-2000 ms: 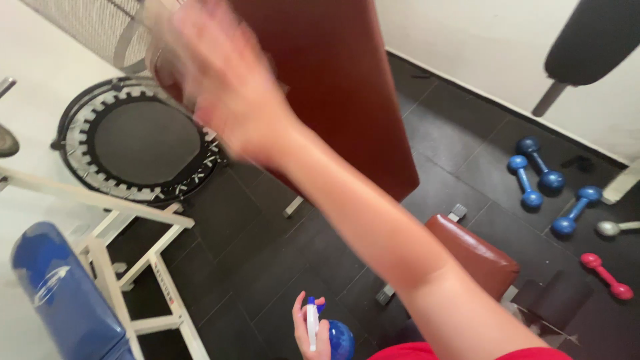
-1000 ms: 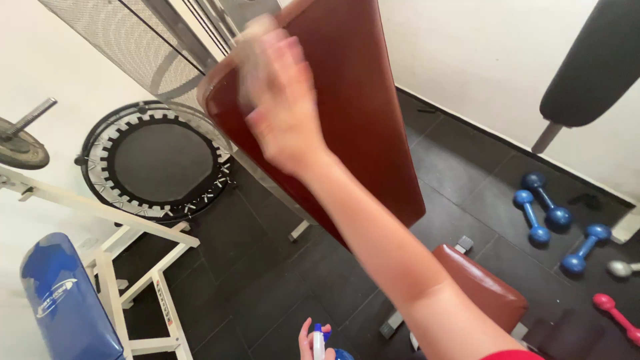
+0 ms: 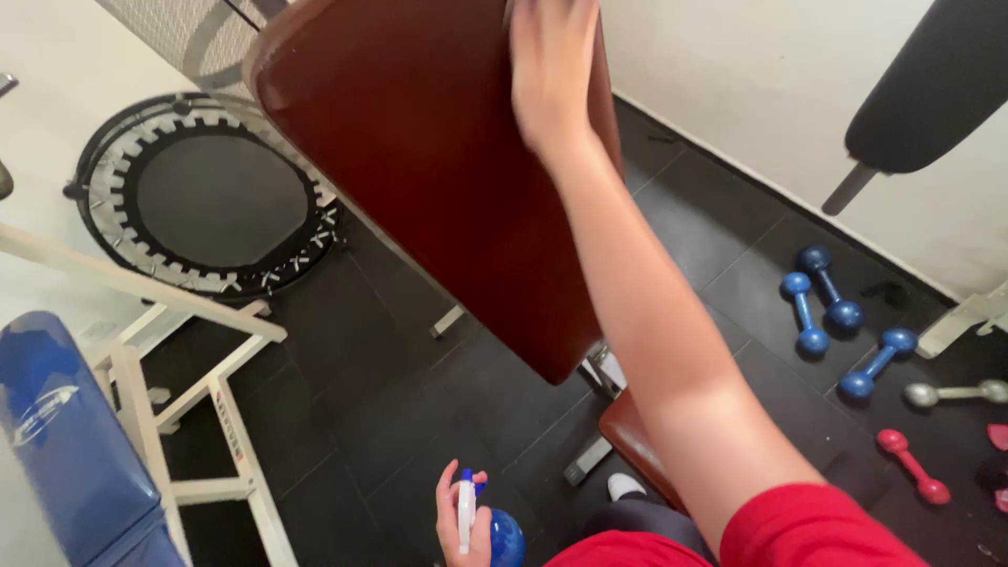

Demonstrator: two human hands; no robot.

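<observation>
My right hand [image 3: 555, 71] lies on the upper right part of a brown padded bench backrest [image 3: 425, 157]; its fingers run out at the top edge of the view and are blurred, so whether it holds a cloth is hidden. My left hand [image 3: 465, 516], low in the view, grips a blue spray bottle [image 3: 506, 539] with a white and blue trigger head [image 3: 466, 504]. Below the backrest, the brown bench seat [image 3: 642, 441] is partly covered by my right arm.
At the left stand a small round trampoline [image 3: 224, 197] and a white-framed bench with a blue pad [image 3: 79, 449]. Blue dumbbells [image 3: 805, 313], a red dumbbell [image 3: 913, 466] and a silver one [image 3: 954, 393] lie on the dark tiled floor at the right. A black pad [image 3: 929, 87] hangs above them.
My right hand has moved across the backrest from its left side to its right side. My left hand still holds the spray bottle low in the view.
</observation>
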